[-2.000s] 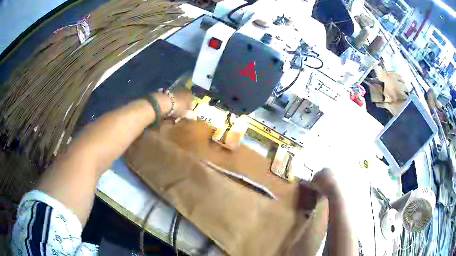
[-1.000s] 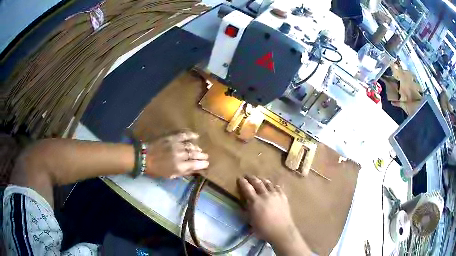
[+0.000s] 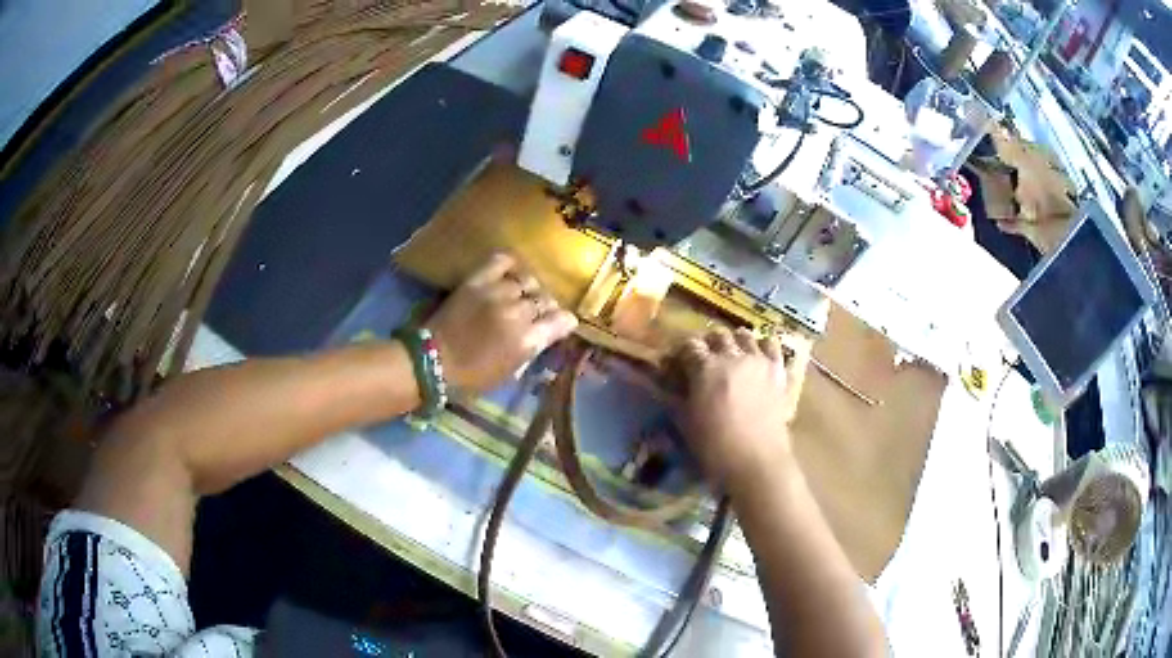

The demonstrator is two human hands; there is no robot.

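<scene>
The brown bag panel [image 3: 882, 437] lies under the yellow-gold clamp frame [image 3: 735, 301], beneath the dark sewing head [image 3: 668, 139]. Its near edge is bunched or folded back along the clamp. My left hand [image 3: 504, 327] is at that edge, left of the clamp windows, fingertips bent onto the material. My right hand [image 3: 735, 392] curls its fingers over the edge at the right windows and hides part of the clamp. Brown looped straps [image 3: 508, 495] run from between my hands towards the table's front. Their upper ends are hidden.
A pale, tape-marked bed [image 3: 424, 453] shows before the clamp. A dark mat [image 3: 334, 212] and a large strap bundle [image 3: 129, 193] lie at left. A tablet-like screen [image 3: 1082, 306] and small fan [image 3: 1105, 514] stand at right.
Both hands have moved forward to the clamp. The panel's near part has drawn back, uncovering the bed and more of the straps. The head view has shifted slightly.
</scene>
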